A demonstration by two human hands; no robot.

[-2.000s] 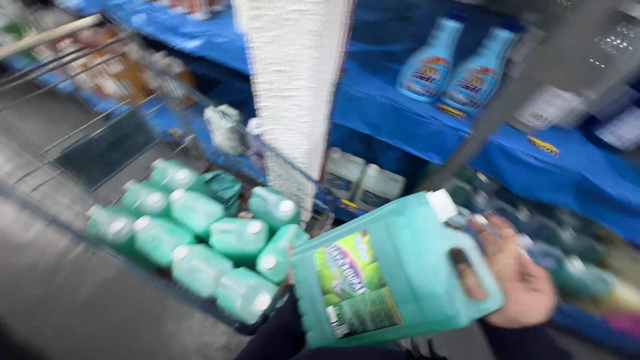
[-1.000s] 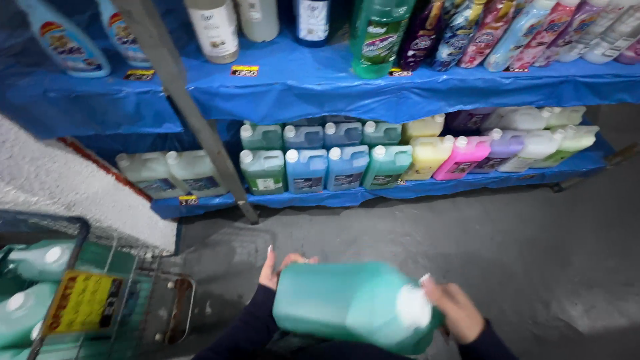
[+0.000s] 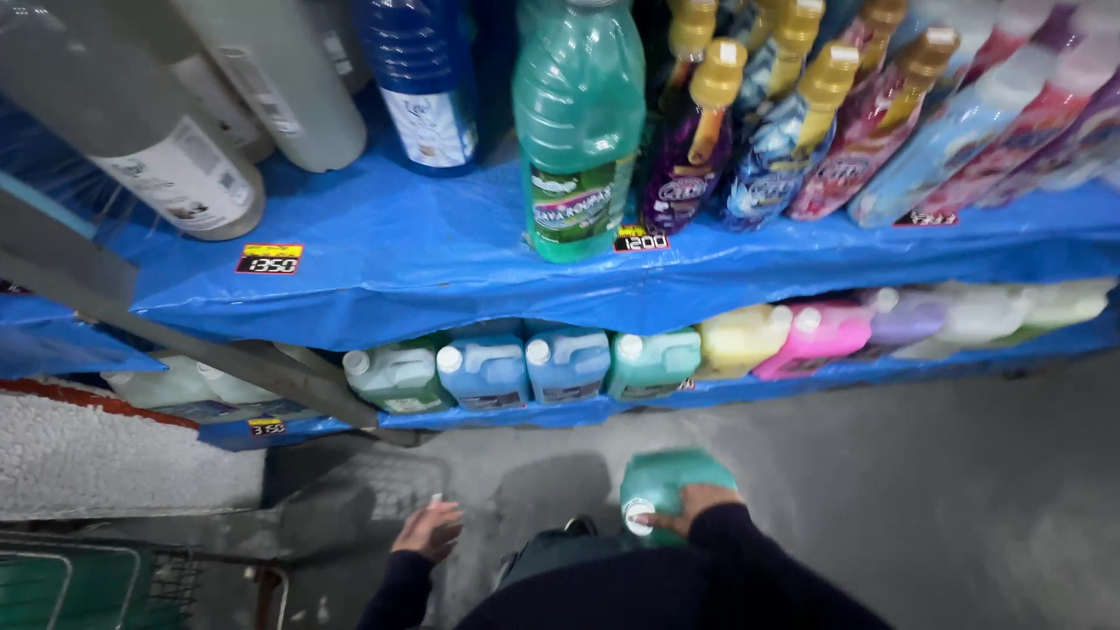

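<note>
A green plastic jug with a white cap (image 3: pixel 652 468) hangs low in front of my body, above the floor. My right hand (image 3: pixel 700 507) is closed on it at the top, one finger lying by the cap. Away to the left, my left hand (image 3: pixel 429 528) holds nothing, its fingers apart and slightly curled. On the low shelf ahead stands a similar green jug (image 3: pixel 654 360), between a blue jug (image 3: pixel 569 363) and a yellow jug (image 3: pixel 744 341).
Blue-covered shelves (image 3: pixel 420 297) cross the view, holding a large green bottle (image 3: pixel 577 131) and several others. A grey metal post (image 3: pixel 201 337) slants at left. At lower left are a wire shopping cart (image 3: pixel 131 577) and the white base of a pillar (image 3: pixel 131 464).
My left hand has let go of the jug and moved away to the left. The jug now hangs from my right hand, lower, beside my body. The view has shifted from the cart toward the shelves.
</note>
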